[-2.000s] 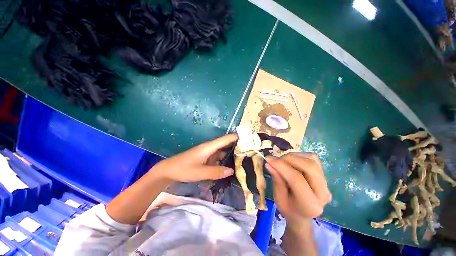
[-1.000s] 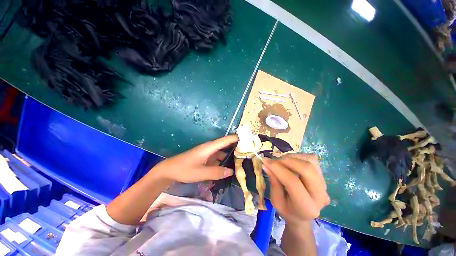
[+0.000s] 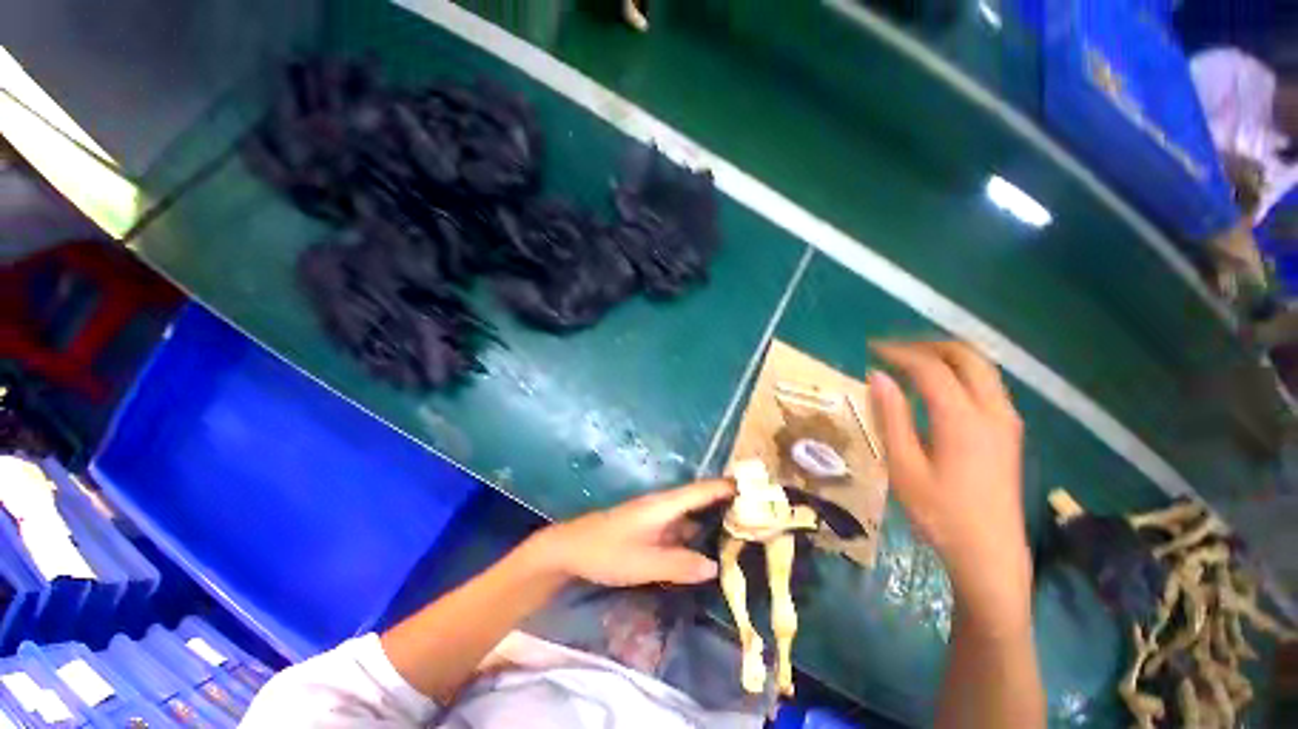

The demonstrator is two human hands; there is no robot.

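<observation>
A tan leg body point(image 3: 762, 584) with a cream waist block point(image 3: 756, 499) lies feet toward me at the bench's near edge. Black cloth point(image 3: 837, 521) shows behind and right of its waist. My left hand point(image 3: 641, 541) holds it from the left, with fingertips at the waist; part of the grip is hidden. My right hand point(image 3: 954, 442) is raised beside the right edge of the cardboard point(image 3: 777, 373), with thumb and fingers apart and nothing visible in it. A whitish oval dish point(image 3: 819, 457) sits in the brown stain, with thin pale sticks near it.
Black cloth pieces point(image 3: 470, 214) are heaped at the upper left of the green bench. Tan leg bodies point(image 3: 1203, 612) are piled at the right, beside black cloth point(image 3: 1103, 556). Blue bins point(image 3: 285, 470) stand below the bench at left. Part of a person point(image 3: 1236, 107) shows at the upper right.
My right hand has left the figure's waist and moved up and right, its fingers opened; the thin stick is no longer seen in it. My left hand still holds the figure. The view has shifted.
</observation>
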